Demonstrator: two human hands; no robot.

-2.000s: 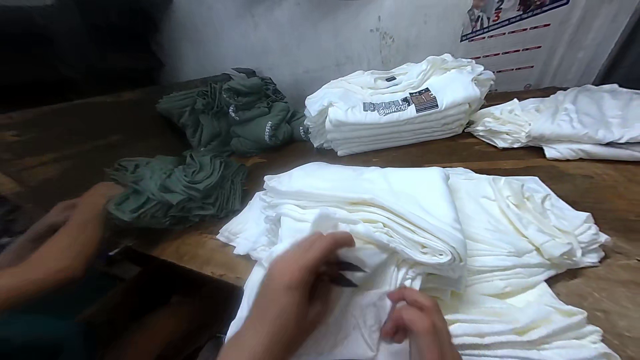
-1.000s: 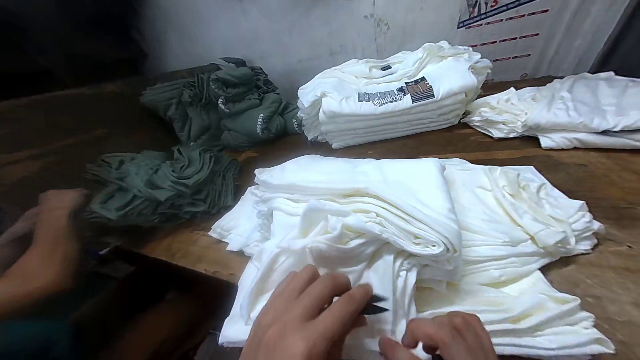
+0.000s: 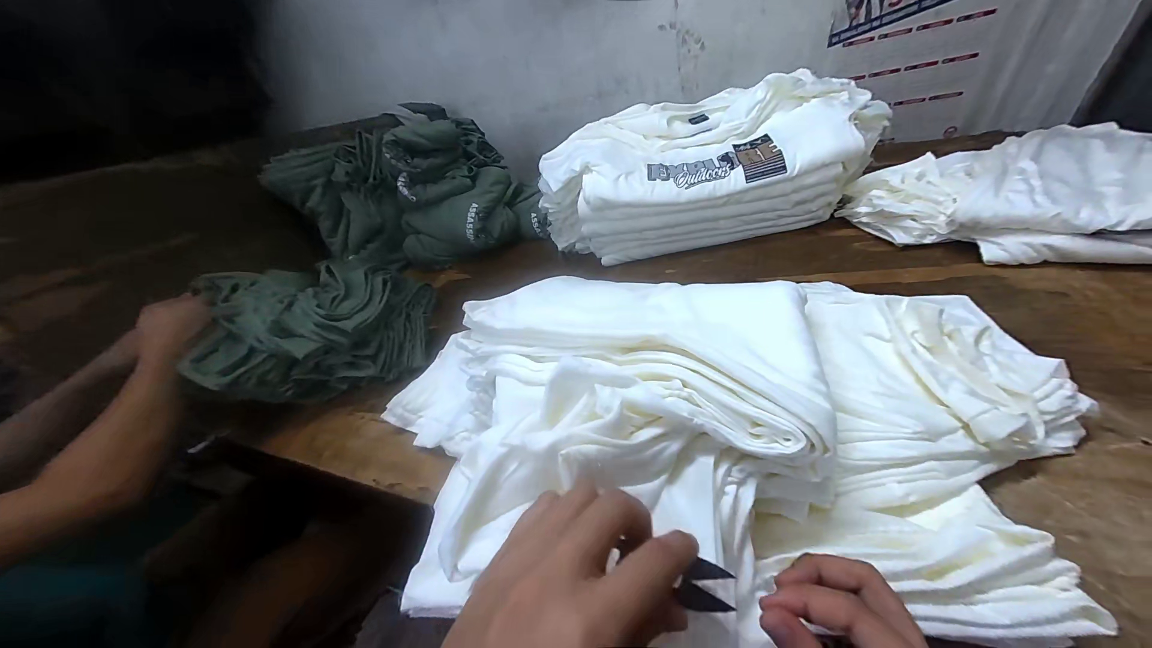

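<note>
My left hand is closed around small dark thread snips, whose two pointed blades stick out to the right, parted. To the right of the blades is my right hand, its fingers curled at the white cloth; whether they pinch cloth or a thread cannot be told. A loose white garment lies bunched beneath and above my left hand. Behind it a folded white cloth stack rests on more white garments, which spread to the right with gathered edges.
A co-worker's arms reach to a green garment pile at left. More green garments lie behind it. A neat stack of printed white T-shirts and other white garments stand along the wall on the wooden table.
My left hand has moved down from the bunched cloth, the snips still in it. My right hand has shifted to the right. The co-worker's hands stay around the green pile's left side.
</note>
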